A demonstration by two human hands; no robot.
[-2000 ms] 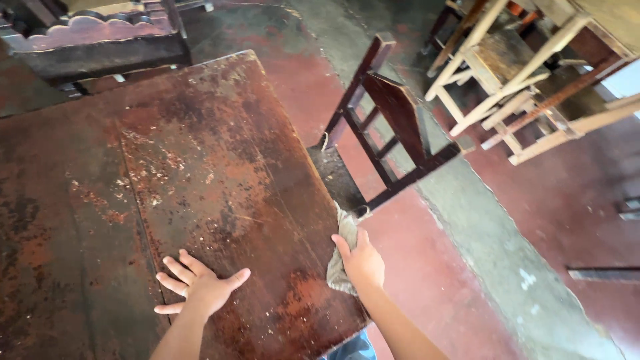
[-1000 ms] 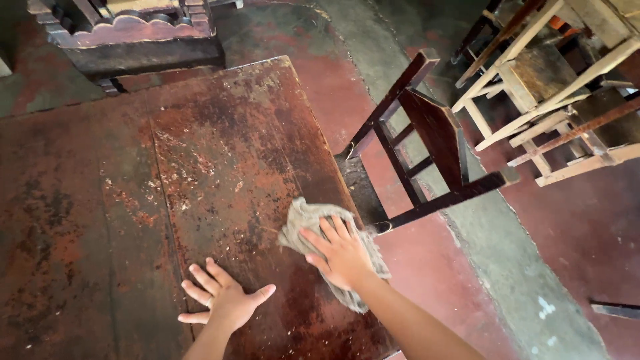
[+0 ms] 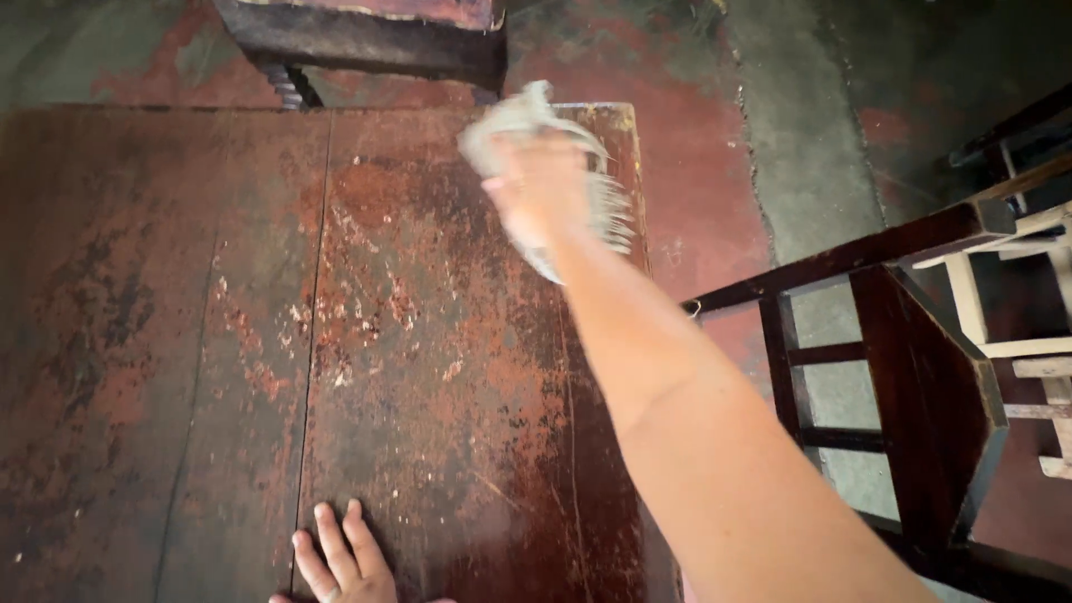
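Observation:
A worn wooden table (image 3: pixel 435 335) with flaking reddish-brown finish fills the left and middle of the view. Near its far right corner my right hand (image 3: pixel 540 180) presses on a pale grey cloth (image 3: pixel 511 126); both are blurred by motion, and the cloth spreads around the fingers. At the bottom of the view my left hand (image 3: pixel 347 561) rests on the tabletop, fingers apart, with nothing in it; its lower part is cut off by the frame.
A dark wooden chair (image 3: pixel 913 402) stands at the table's right side, partly behind my right forearm. Past the far edge is another dark piece of wooden furniture (image 3: pixel 377 50). Light wooden furniture (image 3: pixel 967 293) stands at the far right on the red and grey floor.
My right hand has carried the cloth from the table's right edge, over the top, to the far right corner. My left hand stays on the tabletop. The view has shifted.

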